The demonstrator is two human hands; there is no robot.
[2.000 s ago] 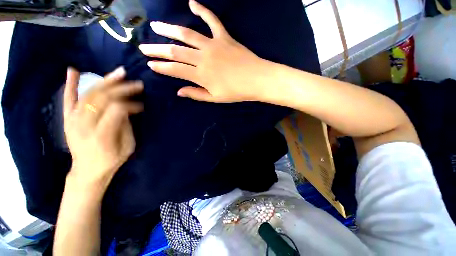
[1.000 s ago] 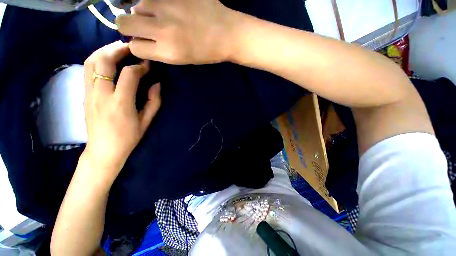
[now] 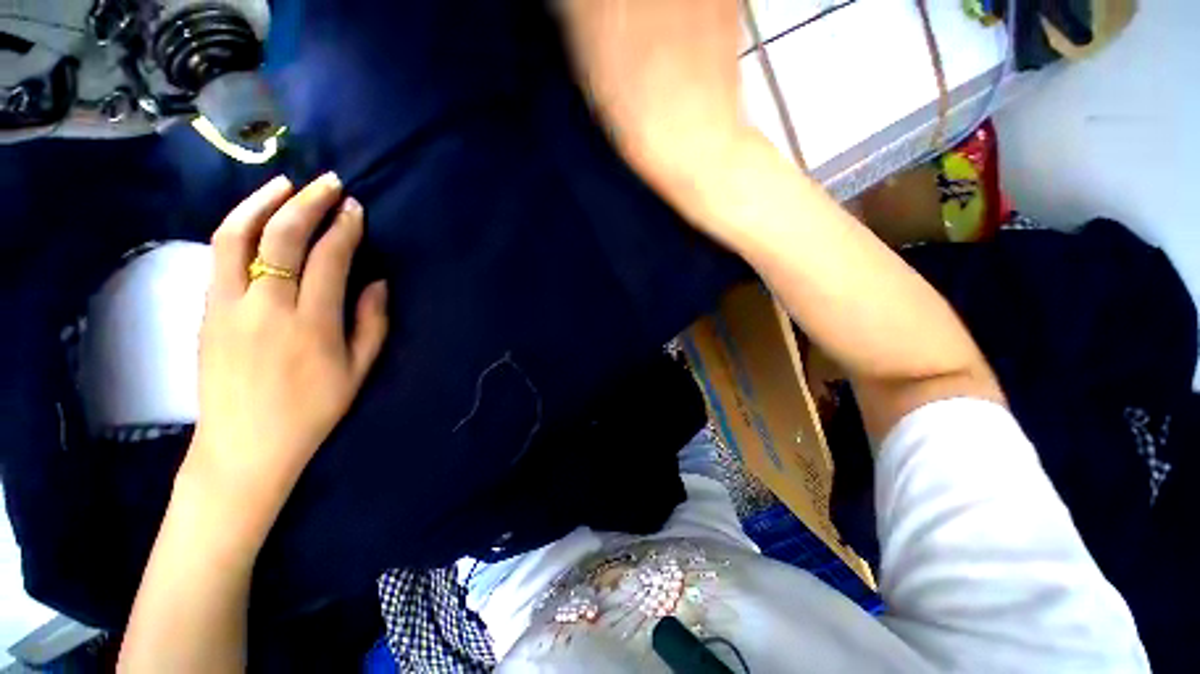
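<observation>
A dark navy garment (image 3: 461, 263) covers most of the view and drapes over the table's front edge. A rounded gap at its left shows white surface (image 3: 145, 336) with checked fabric along its rim. A thin pale thread lies on the cloth. My left hand (image 3: 283, 329) rests flat on the cloth, fingertips near the sewing machine's needle area (image 3: 250, 132); no grip is visible. My right hand (image 3: 658, 66) is blurred and cut off by the top edge, over the cloth's right side; its fingers are out of view.
A ringed dark dial (image 3: 208, 46) sits at the upper left. A brown cardboard box (image 3: 770, 408) stands below the table's edge. A dark garment heap (image 3: 1066, 316) with checked bits lies at the right. A red and yellow packet (image 3: 970, 184) is beyond the white table (image 3: 855, 79).
My right hand has moved from beside my left hand up and to the right. My left hand stays on the cloth, its fingers now flatter. The view has shifted, showing more of the machine.
</observation>
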